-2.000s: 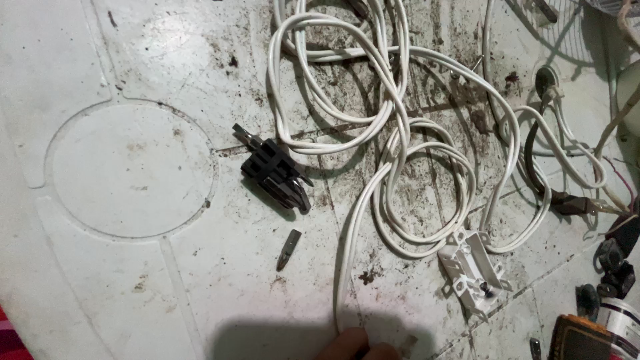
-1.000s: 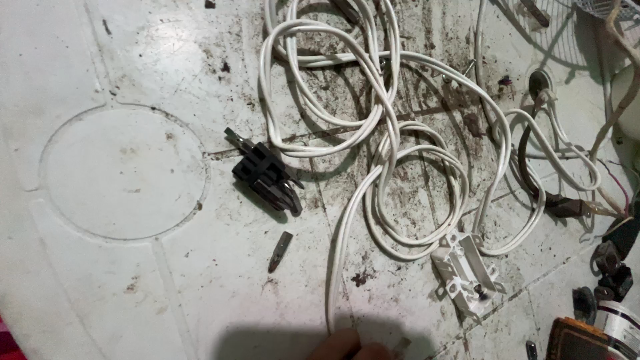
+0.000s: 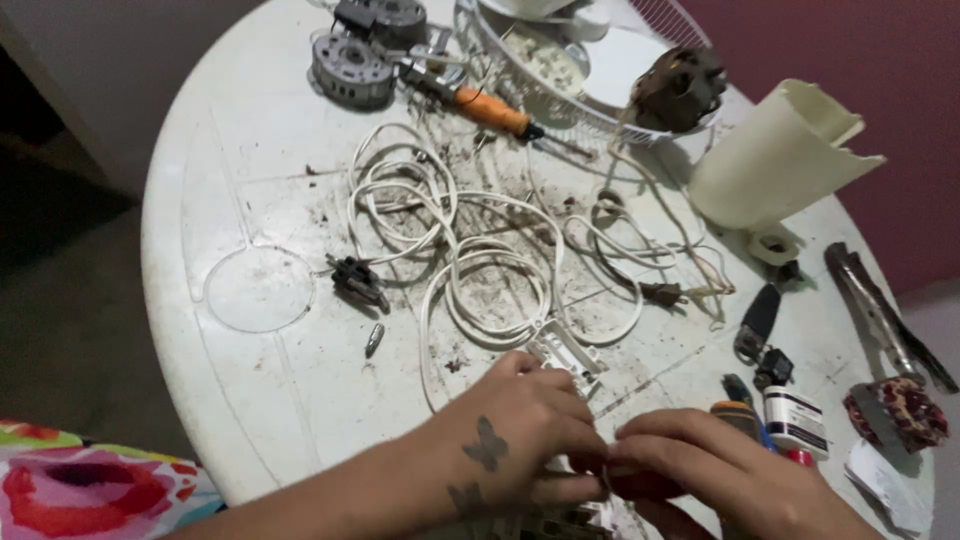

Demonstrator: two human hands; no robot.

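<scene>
My left hand (image 3: 536,435) and my right hand (image 3: 690,465) meet at the bottom centre, fingertips together on a small pale piece that they mostly hide, perhaps the end of the white cord. The coiled white electrical cord (image 3: 450,255) lies just beyond them, one strand running down behind my left hand. A white plastic housing (image 3: 566,352) sits open just past my left fingers. To the left are a black plastic part (image 3: 358,283), perhaps a plug piece, and a metal screwdriver bit (image 3: 374,340). Below my hands, partly hidden parts (image 3: 570,523) lie on the table.
The round white table (image 3: 172,225) holds grey motor parts (image 3: 352,67), an orange-handled tool (image 3: 491,110), a white fan grille (image 3: 480,60) with a dark motor (image 3: 679,88), and a broken cream plastic cylinder (image 3: 780,157). At right are a white bottle (image 3: 795,421) and a metal rod tool (image 3: 874,307).
The view has widened and tilted up a lot. Both hands now show, where only fingertips were at the bottom edge before. The cord, black part and housing keep their places relative to one another.
</scene>
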